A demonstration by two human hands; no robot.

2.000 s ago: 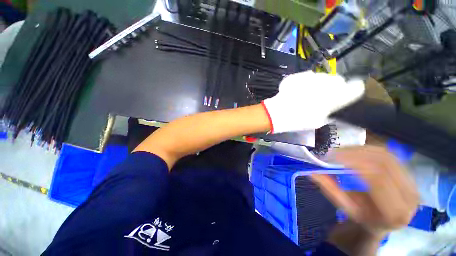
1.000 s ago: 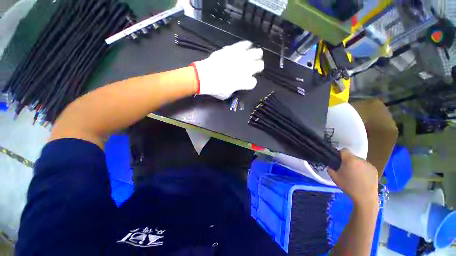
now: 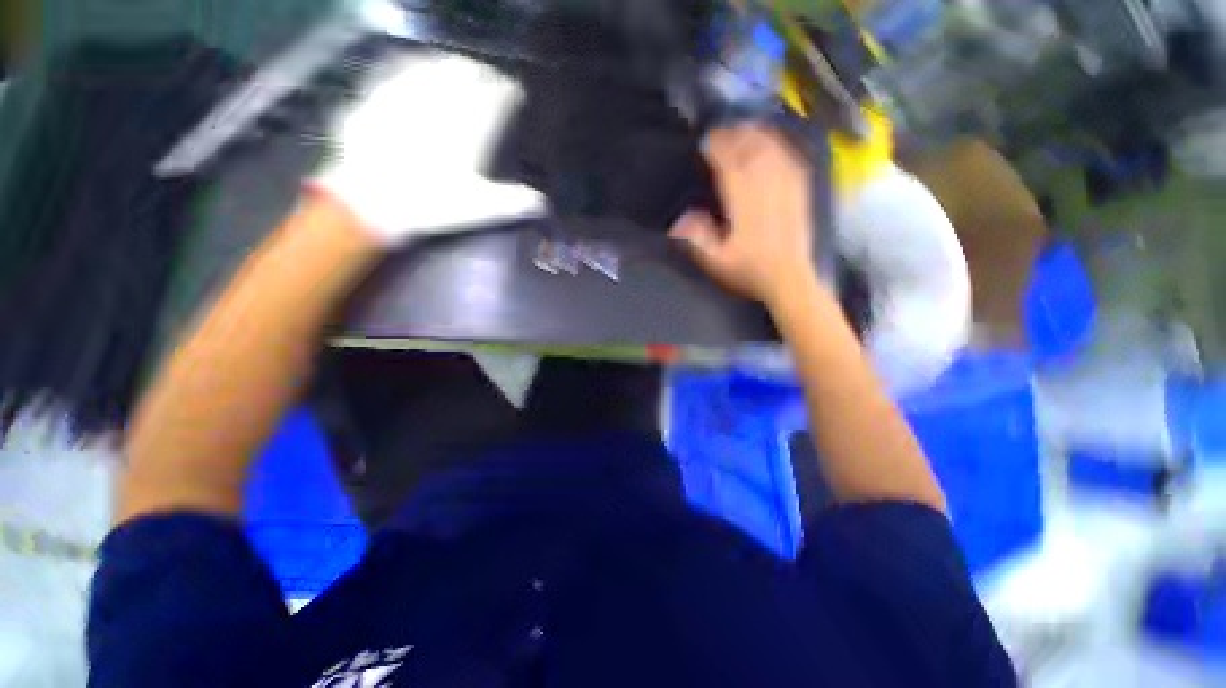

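The view is blurred. My left hand, in a white knitted glove with a red cuff, is over the left part of the dark table plate, thumb pointing right. My bare right hand is at the plate's right side, thumb and fingers spread apart. Between them lies a dark mass that looks like black cables; single cables cannot be told. A few pale cable ends point toward me near the front of the dark table plate. Whether either hand grips cables is hidden by blur.
A silver loading bar lies upper left, beside a large black cable heap. A white bucket stands at the plate's right end, with a brown box behind. Blue crates sit below the table edge. Yellow machine parts are upper right.
My right hand has moved up and left from beyond the bucket, where it held a cable bundle, onto the plate. My gloved left hand has moved left.
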